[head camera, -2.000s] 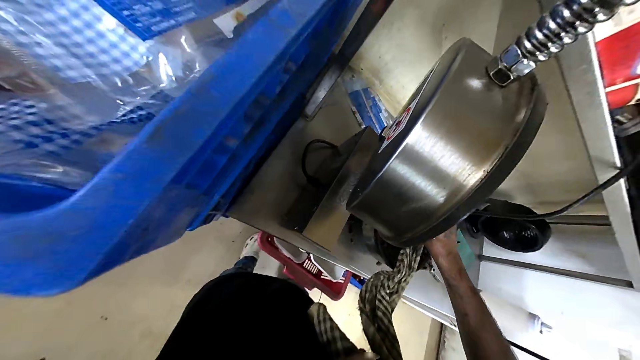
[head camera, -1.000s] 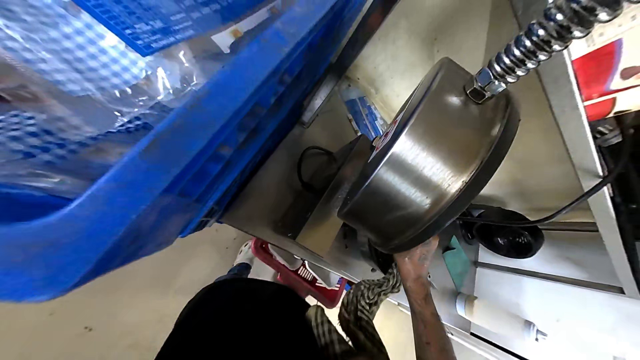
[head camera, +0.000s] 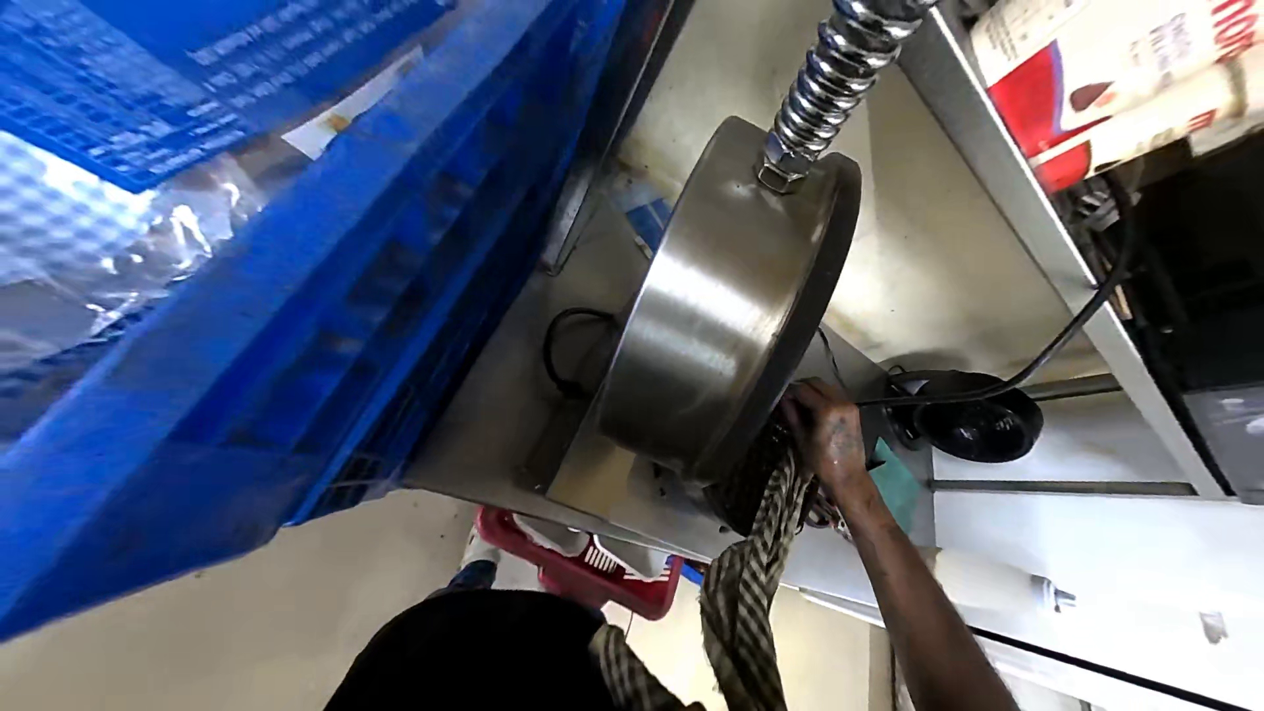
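A round brushed-steel housing (head camera: 711, 306) with a dark rim stands tilted at the centre, and a ribbed metal conduit (head camera: 829, 79) joins its top. My right hand (head camera: 828, 430) reaches in behind the lower edge of the housing, its fingers bent and partly hidden; what they touch does not show. Beside the wrist a checked cloth (head camera: 746, 592) hangs down from under the housing. Only a small bit of skin at the bottom edge, by the cloth's other end, may belong to my left hand; its fingers are out of sight.
A large blue plastic crate (head camera: 326, 286) holding plastic-wrapped packs fills the left. A red plastic basket (head camera: 583, 573) is low down. At the right are a black bowl-shaped object (head camera: 978, 420), a black cable (head camera: 1062, 346), a white cylindrical container (head camera: 987, 578) and a metal shelf edge (head camera: 1066, 247) with printed packaging.
My right hand has gone further in behind the housing's lower edge. The view has shifted, so more of the shelf and its printed packaging shows at the right.
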